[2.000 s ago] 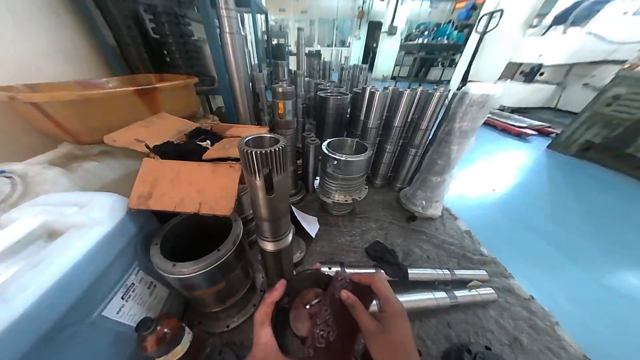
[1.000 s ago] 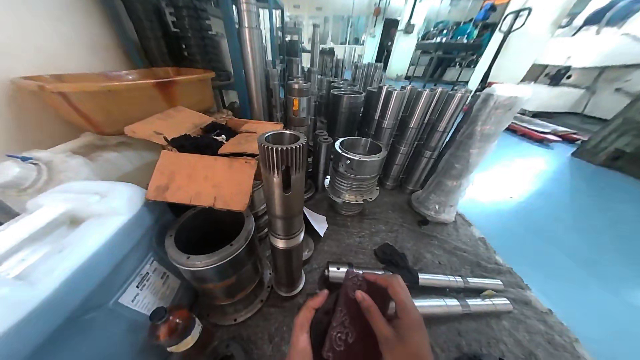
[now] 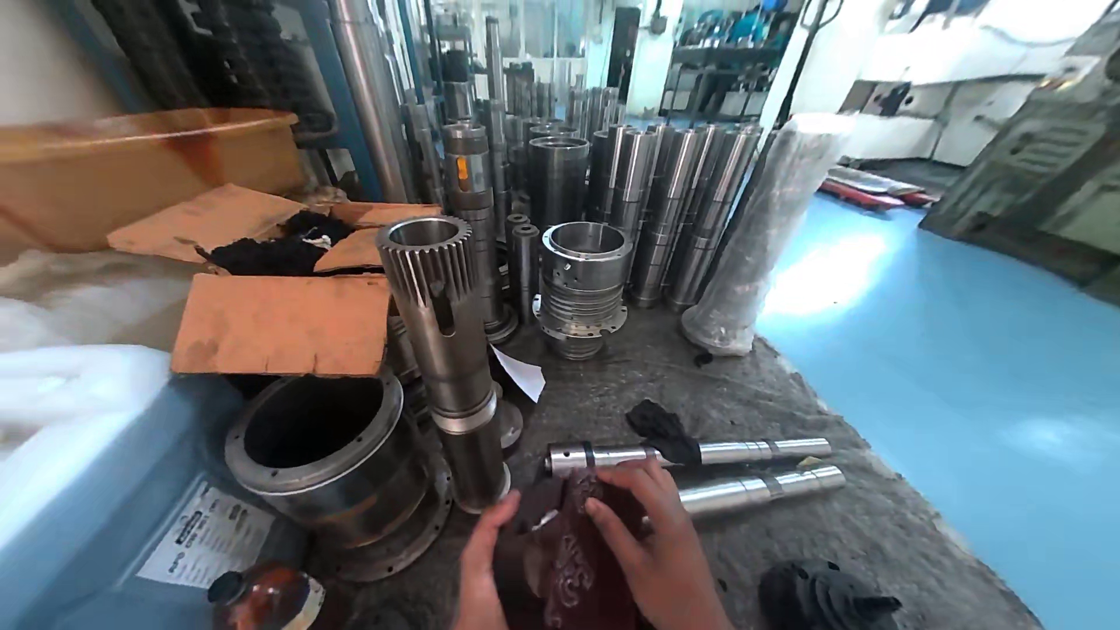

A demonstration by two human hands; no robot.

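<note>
My left hand (image 3: 486, 564) and my right hand (image 3: 652, 542) hold a dark maroon cloth (image 3: 573, 560) with a pale pattern, low in the middle of the view. Something round and brownish shows in part between the hands, under the cloth; what it is I cannot tell. Just behind my left hand stands a splined hollow steel shaft (image 3: 451, 350), upright. Beyond my right hand lie two polished steel shafts (image 3: 744, 451), (image 3: 761, 492), with a black rag (image 3: 661, 429) against the farther one.
A flanged steel cylinder (image 3: 341, 490), a brown bottle (image 3: 267, 599) and a blue container (image 3: 166, 490) stand at left. Behind are an open cardboard box (image 3: 280, 324) of black rags, a ribbed steel sleeve (image 3: 584, 280), upright shafts and a plastic-wrapped column (image 3: 757, 245). A black part (image 3: 822, 599) lies lower right.
Between two and one seconds ago, the cloth came to cover more of the round thing between my hands. Both hands stay on the cloth.
</note>
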